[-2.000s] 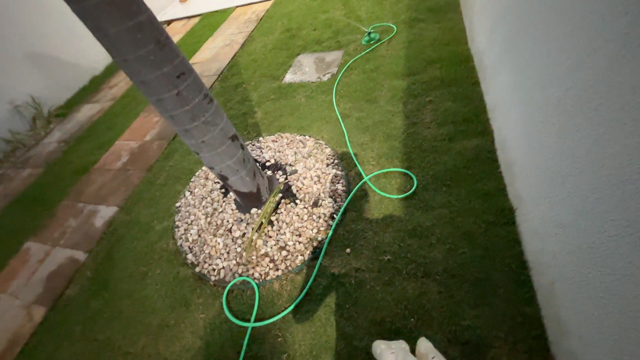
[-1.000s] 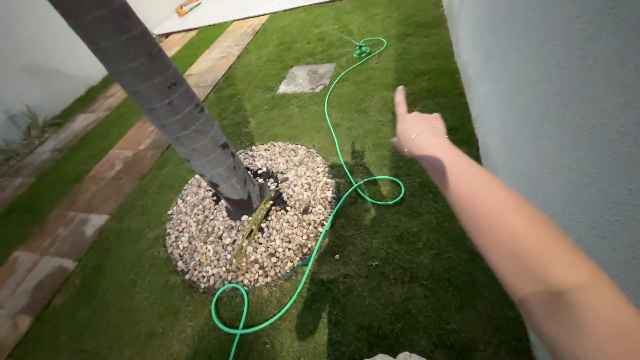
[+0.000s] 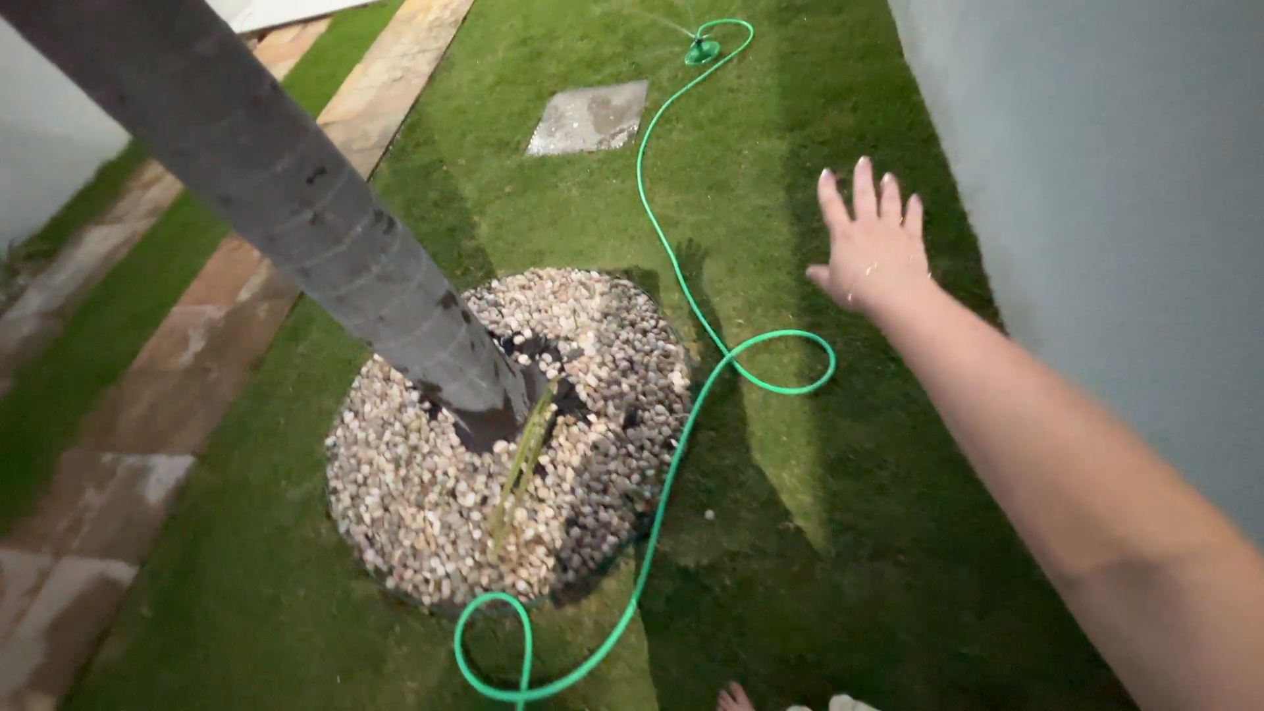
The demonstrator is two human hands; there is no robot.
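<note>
My right hand [image 3: 877,242] reaches out over the lawn at the right, fingers spread, palm down and holding nothing; a thin bracelet circles its wrist. My left hand is out of view. A green garden hose [image 3: 660,494] lies looped on the grass, left of my hand. It runs up to a green lawn sprinkler [image 3: 702,49] at the top, where thin jets of water show. Part of the hose passes along the edge of a round bed of pebbles [image 3: 425,494].
A leaning palm trunk [image 3: 326,207] rises from the pebbles, with a yellow-green stalk [image 3: 528,449] at its base. A square slab [image 3: 590,118] lies in the lawn. Stone paving strips [image 3: 212,326] run along the left; a pale wall [image 3: 1096,197] stands at the right. Feet show at the bottom edge.
My right arm came into view after the earliest frame. A second ago its index finger pointed out; now all the fingers are spread.
</note>
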